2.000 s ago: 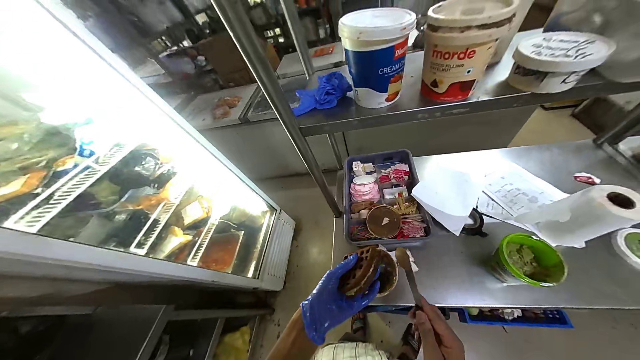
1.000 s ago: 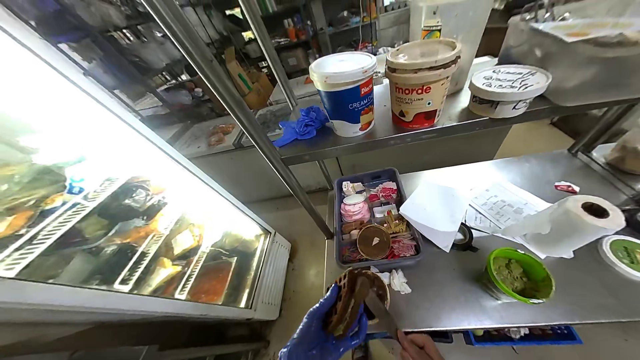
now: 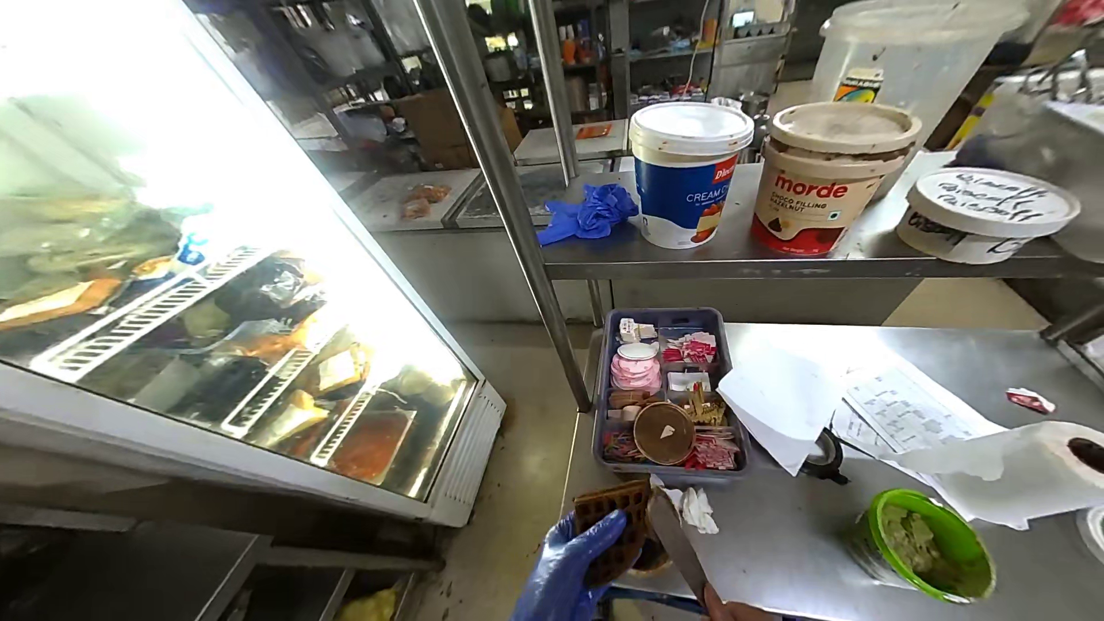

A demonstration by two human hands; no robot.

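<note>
My left hand [image 3: 565,565], in a blue glove, holds a brown waffle [image 3: 614,526] above the near edge of the steel table. The bare right hand [image 3: 733,608] shows only in part at the bottom edge, closed on a flat metal spatula or knife [image 3: 677,539]. Its blade lies against or close beside the waffle's right side. Partly hidden behind the blade is a round container [image 3: 653,559] with brown contents. Just beyond my hands, crumpled white tissue [image 3: 697,509] lies by a grey divided tray [image 3: 610,392] of packets and a round brown lid [image 3: 664,433].
At left stands a lit glass-door refrigerator [image 3: 457,466]. A steel shelf [image 3: 776,267] holds tubs [image 3: 690,185] and a crumpled blue glove [image 3: 593,213]. Papers [image 3: 780,397], black tape [image 3: 825,455], a paper roll [image 3: 1026,466] and a green-rimmed tub [image 3: 880,517] are on the table.
The waffle and left hand sit lower in the view than two seconds ago. The blade, upright beside the waffle then, now slants against or near its side. The view has shifted.
</note>
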